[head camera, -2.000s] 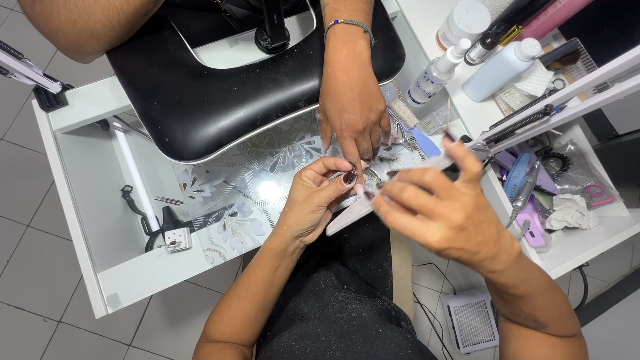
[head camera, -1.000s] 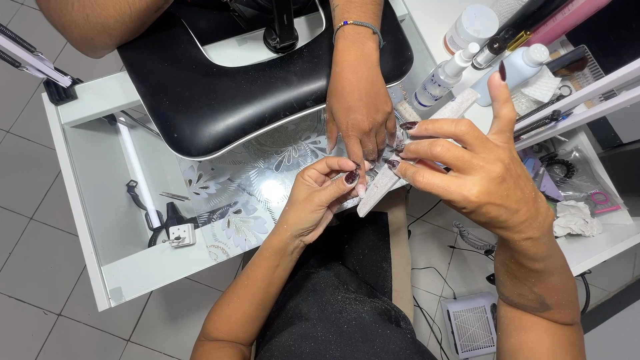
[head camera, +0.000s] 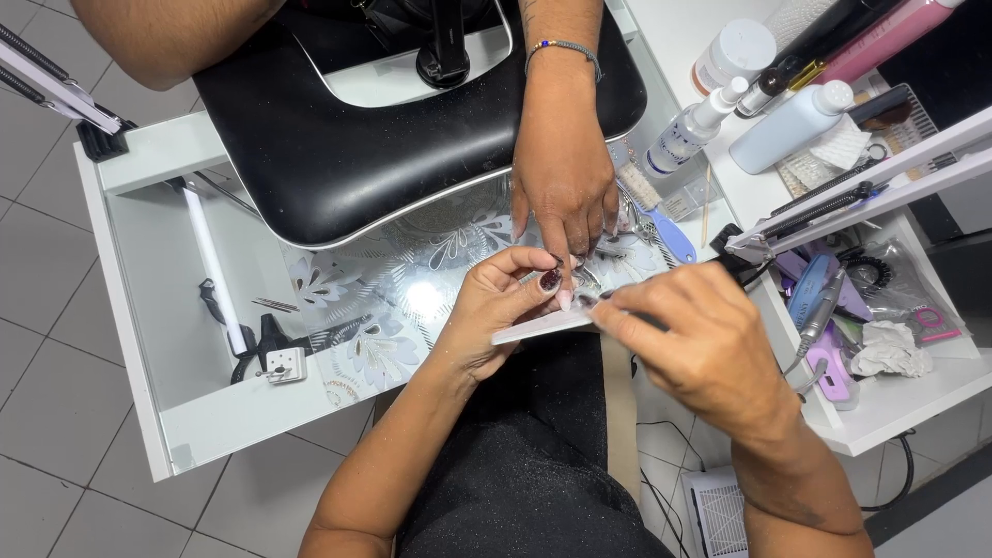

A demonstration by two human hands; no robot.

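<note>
My left hand [head camera: 504,306] pinches one finger of another person's hand [head camera: 564,178] between thumb and forefinger. That hand lies palm down over the glass tabletop, reaching across a black cushioned armrest [head camera: 372,147]. My right hand [head camera: 682,333], blurred by motion, grips a pale nail file [head camera: 542,325]. The file lies at the tip of the held finger, against or just below its light nail [head camera: 566,298]; exact contact cannot be told. A blue-handled nail brush [head camera: 673,235] lies right of the other person's hand.
Bottles and a jar [head camera: 734,56] stand at the upper right, near a spray bottle [head camera: 697,128]. A white lamp arm [head camera: 876,186] crosses above an open drawer [head camera: 914,403] holding tools and a crumpled tissue. A small white block [head camera: 285,364] sits at the left table edge.
The nail file has swung from a steep slant one second ago to a flatter one. My right hand has come lower, its raised finger now folded down. My left hand keeps its hold on the finger.
</note>
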